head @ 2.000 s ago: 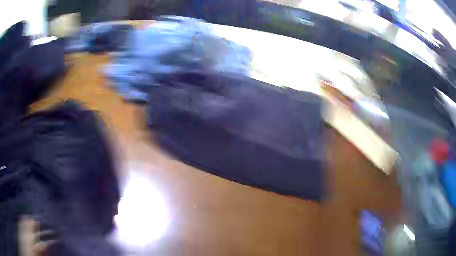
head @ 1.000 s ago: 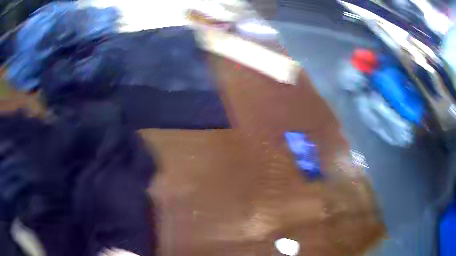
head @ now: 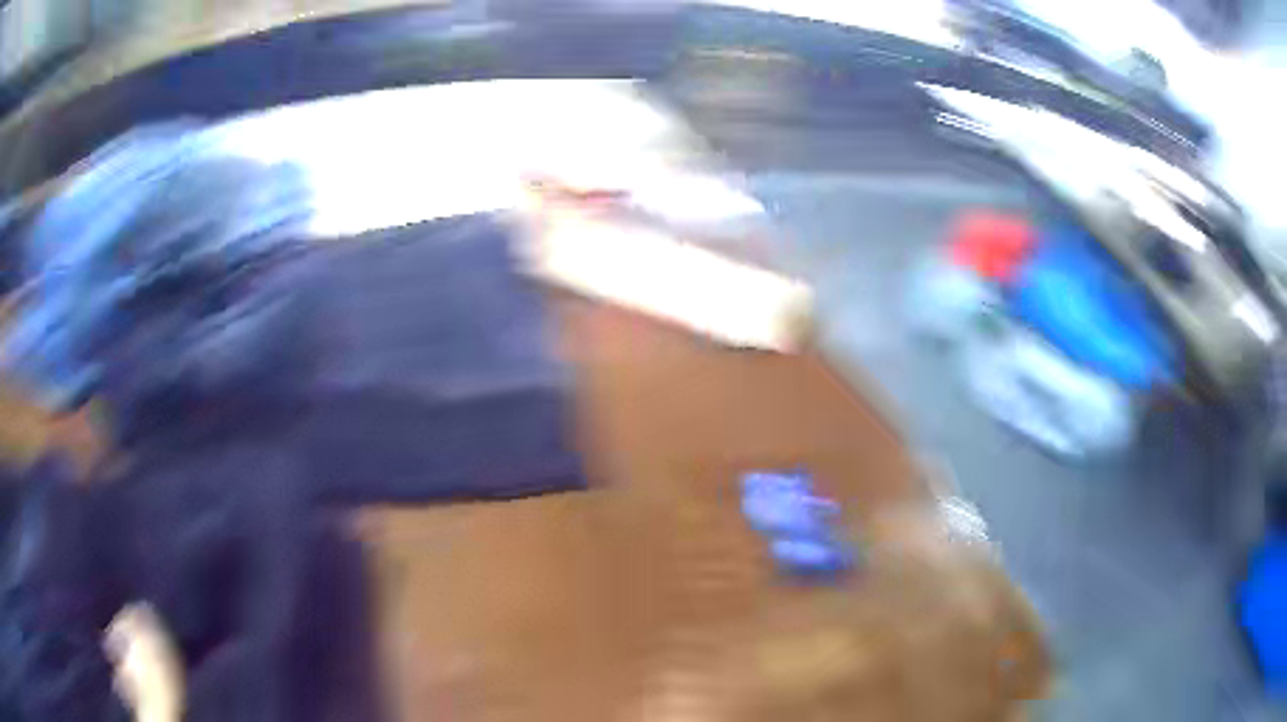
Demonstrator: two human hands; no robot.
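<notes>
A dark garment [head: 240, 607] lies crumpled in a heap at the lower left. A small pale blurred shape on it looks like part of my left hand [head: 146, 663]; its fingers and grip cannot be made out. My right hand is not seen. A flatter dark garment stack [head: 438, 367] with a straight near edge lies behind, partly beside the light-blue crumpled garments [head: 141, 240]. The whole picture is strongly blurred.
A smartphone with a bluish lit screen [head: 798, 525] lies on the brown table [head: 494, 607]. A pale card strip [head: 671, 289] and white sheets [head: 452, 134] lie at the far side. Red, blue and whitish bags [head: 1087, 317] rest on the grey floor at the right.
The view has swung right, then tilted up a little, so the table things sit lower than one second ago. The white disc near the bottom edge is out of view.
</notes>
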